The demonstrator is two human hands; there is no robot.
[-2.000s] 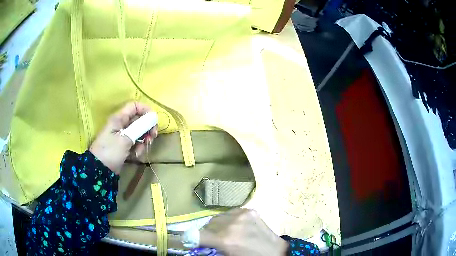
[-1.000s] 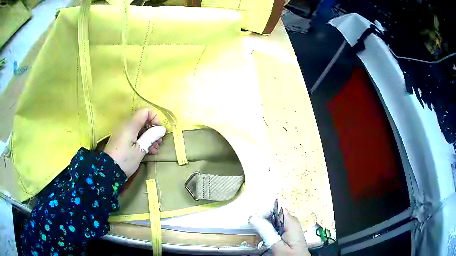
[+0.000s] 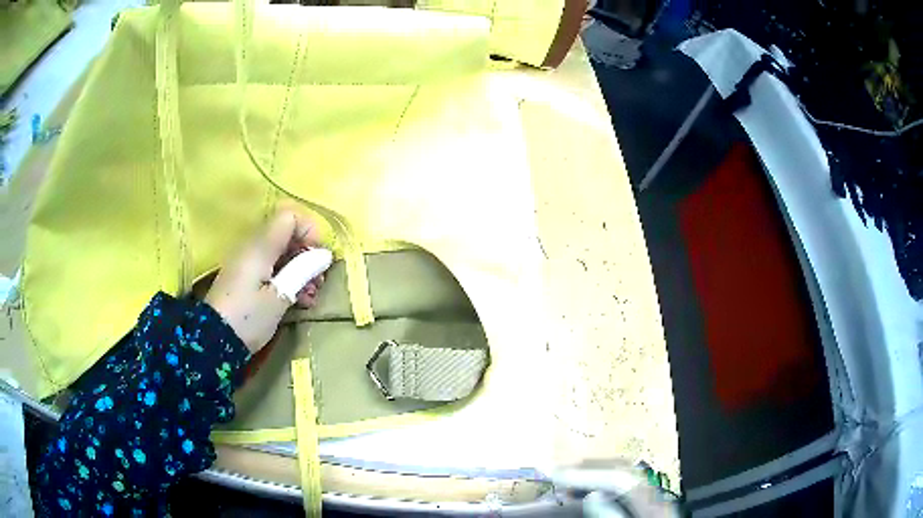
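The yellow tote bag (image 3: 334,142) lies flat with its mouth facing me. My left hand (image 3: 288,265), white wrap on the thumb, pinches the far mouth edge beside a handle end. The tan lining (image 3: 339,379) shows inside, with a grey webbing tab with a metal ring (image 3: 430,371). One handle end (image 3: 358,288) lies over the far edge; another handle strap (image 3: 308,435) crosses the near edge. My right hand (image 3: 619,494) is a pale blur at the table's near right edge, partly cut off; whether it holds anything cannot be told.
The tan table (image 3: 597,253) has dark specks and curves down on the right. Beyond it are a dark aisle, a red bin (image 3: 749,283) and a white-covered table (image 3: 779,132). Another yellow bag with a brown band (image 3: 531,30) lies at the far end. Small green-handled snips (image 3: 660,480) sit near the right edge.
My right hand has moved right from the near bag edge to the table corner; the dark snips seen in it a second ago no longer show clearly. My left hand has shifted slightly along the far edge.
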